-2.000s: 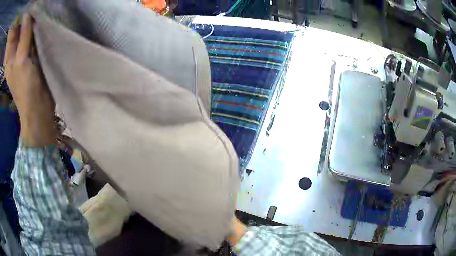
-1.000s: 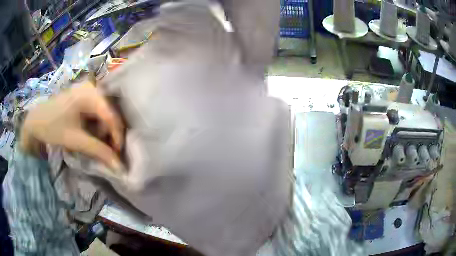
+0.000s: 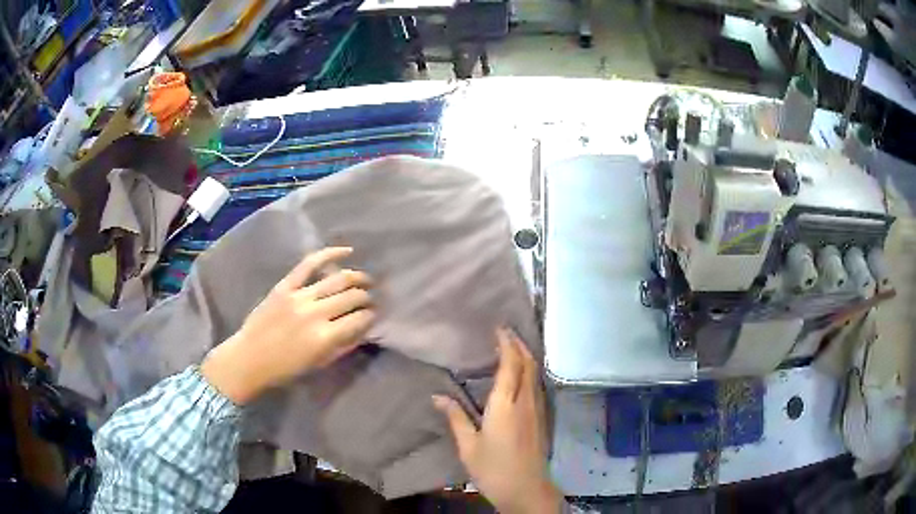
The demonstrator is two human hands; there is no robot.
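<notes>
A grey-brown garment panel (image 3: 422, 251) lies on the table left of the machine, its rounded end close to the cloth plate (image 3: 603, 271). My left hand (image 3: 311, 326) rests on the panel's middle, fingers bent, beside a dark fold or opening. My right hand (image 3: 502, 417) is on the panel's right part, thumb and fingers apart around a fold edge. Whether either hand pinches cloth is hard to tell. The off-white overlock machine (image 3: 728, 216) stands to the right; no cloth from my hands is under its foot.
Blue striped cloth (image 3: 331, 136) lies behind the panel with a white plug (image 3: 208, 198) and cord. Brown and grey pieces and an orange item (image 3: 169, 102) are at left. A blue tray (image 3: 683, 417) with lint is below the machine. Beige pieces (image 3: 879, 371) hang at right.
The panel was lifted and swung in front of me; it now lies down on the table. Both hands have come down onto it, and the striped cloth shows again behind.
</notes>
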